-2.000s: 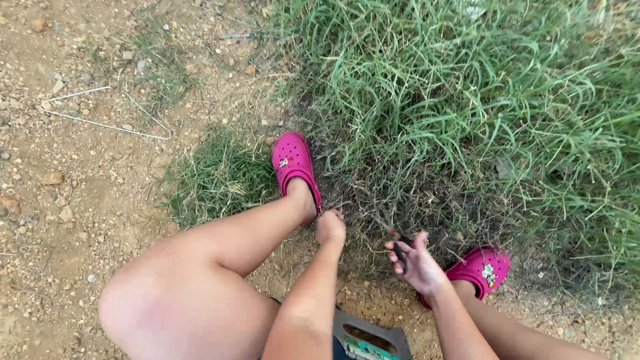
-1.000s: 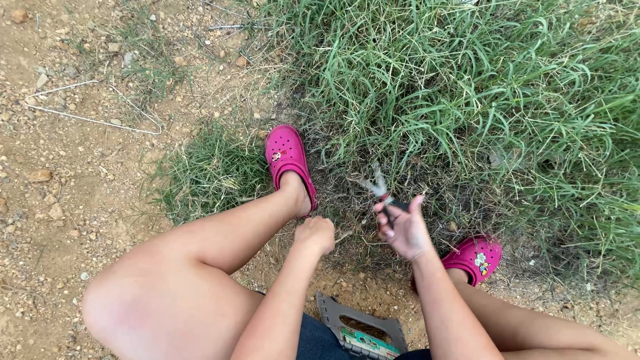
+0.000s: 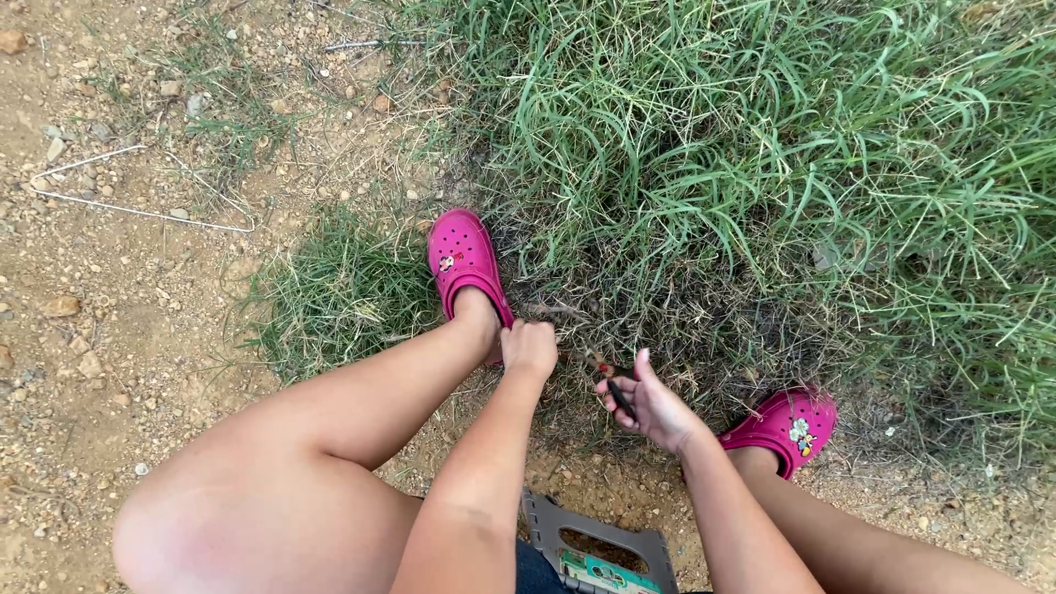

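My right hand [image 3: 652, 404] holds hand shears [image 3: 615, 379] with dark handles and a red part near the pivot; the blades point up and left over short, dry-looking grass. Close beside the pink clog [image 3: 464, 256] on my left foot, my left hand [image 3: 529, 346] is closed low at the grass; whether it grips stems is hidden. Tall green grass [image 3: 726, 148] spreads above both hands. The other pink clog [image 3: 788, 429] is to the right of my right hand.
A grey folding stool [image 3: 594, 528] stands below me between my legs. A small grass tuft [image 3: 338, 289] grows left of the left clog. Bent wire [image 3: 144, 210] lies on stony dirt [image 3: 91, 412] at the left.
The shears, seen with blades spread and pointing up one second ago, now point toward my left hand. The left hand remains low beside the left clog.
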